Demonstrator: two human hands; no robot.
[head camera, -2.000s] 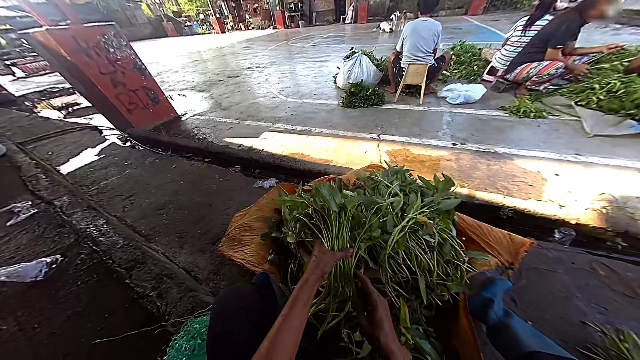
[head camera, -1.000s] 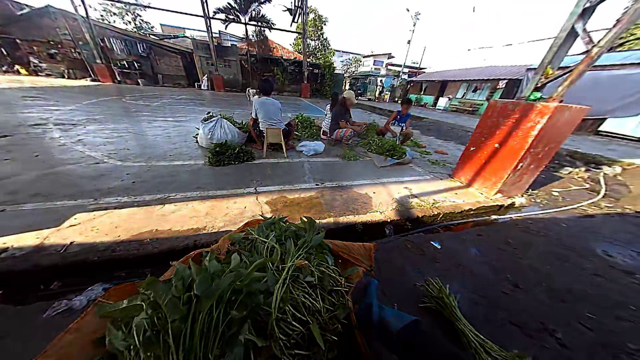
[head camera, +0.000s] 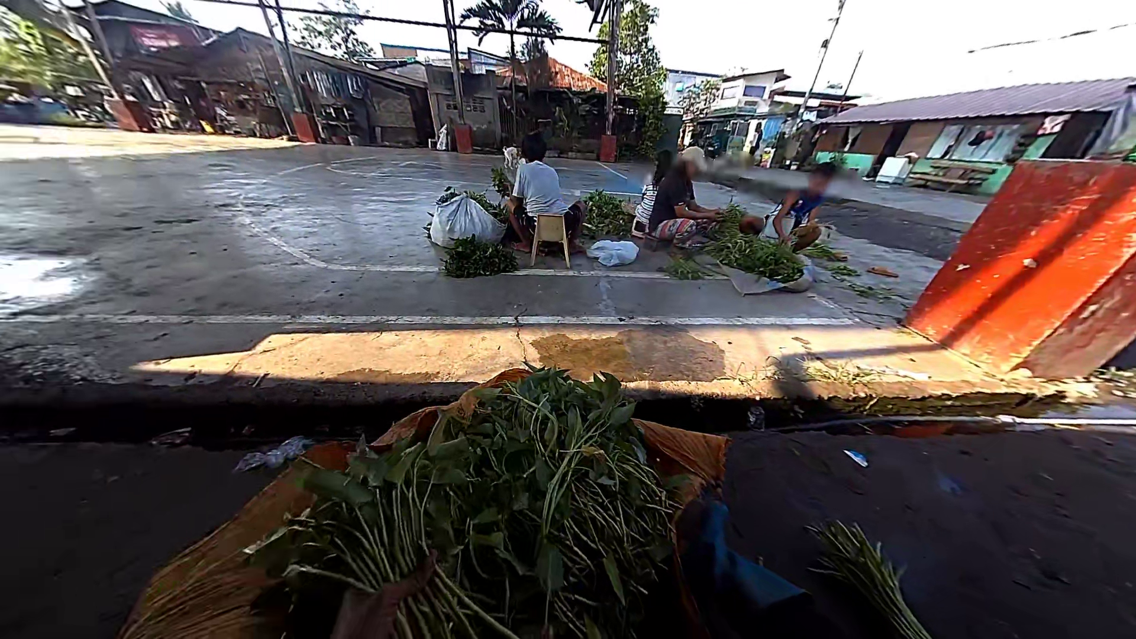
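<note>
A large heap of leafy green stems (head camera: 532, 497) lies on an opened orange woven sack (head camera: 222, 550) in front of me. My left hand (head camera: 386, 608) shows dark and partly cut off at the bottom edge, left of the heap's middle. Its fingers close on a bunch of the stems, whose leafy ends fan up and left. My right hand is out of view. A separate bundle of green stems (head camera: 865, 572) lies on the dark ground at the right. Blue cloth or rubber (head camera: 741, 568) shows beside the sack's right edge.
A gutter and concrete kerb (head camera: 621, 355) run across beyond the sack. A red concrete post base (head camera: 1021, 266) stands at right. Several people sit on the court among greens, with a filled white bag (head camera: 463, 220) and a plastic chair (head camera: 550, 232). Crumpled plastic (head camera: 275, 453) lies at left.
The view has lifted and turned well away from the sack. Both hands were on the stems two seconds ago; neither showed clearly one second ago, and now one is at the bottom edge.
</note>
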